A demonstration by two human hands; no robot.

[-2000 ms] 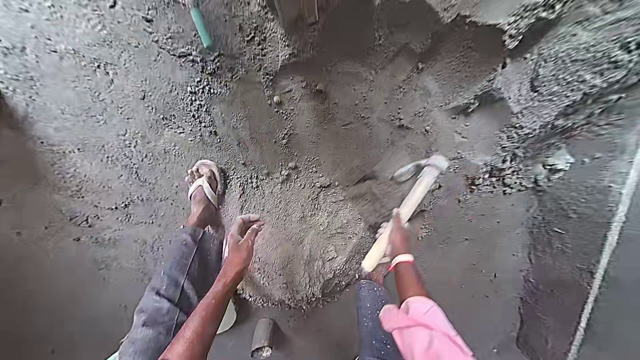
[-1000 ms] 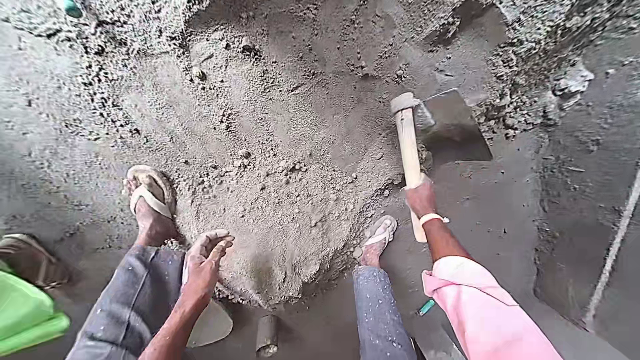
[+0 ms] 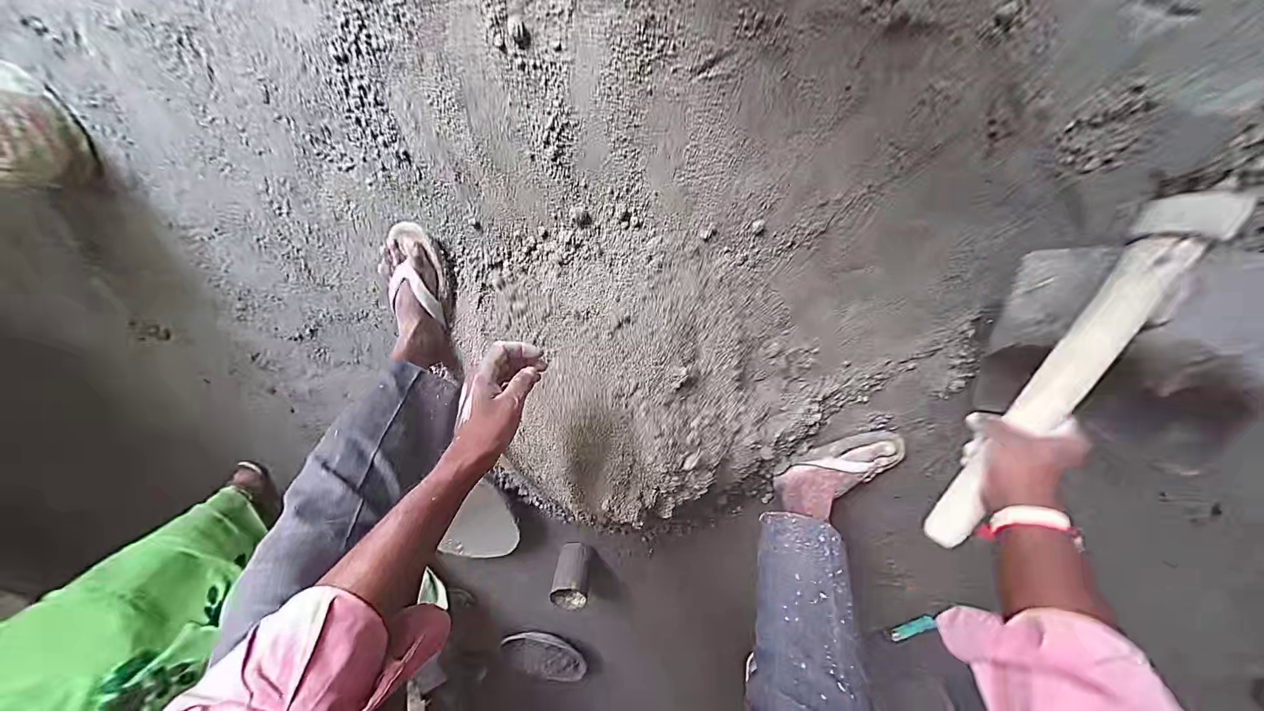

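My right hand (image 3: 1027,459) grips the wooden handle of a hoe (image 3: 1086,341) at the right of the head view. The hoe's broad metal blade (image 3: 1047,286) points away from me and is blurred in part. My left hand (image 3: 502,380) holds nothing that I can see; its fingers are curled, with a gap between thumb and fingertips, over the near left side of a heap of grey sandy mix (image 3: 632,395). My feet in flip-flops stand on either side of this heap.
Near the heap's close edge are a small cylinder (image 3: 571,575), a pale rounded flat piece (image 3: 481,523) and an oval dish-like thing (image 3: 543,656). Another person's green-clad leg (image 3: 158,583) is at lower left. A rounded object (image 3: 44,133) lies at upper left, a teal item (image 3: 913,627) at lower right.
The hoe in my right hand has swung out to the right, away from the heap. My right foot has turned outward. The other person's green clothing shows more at lower left.
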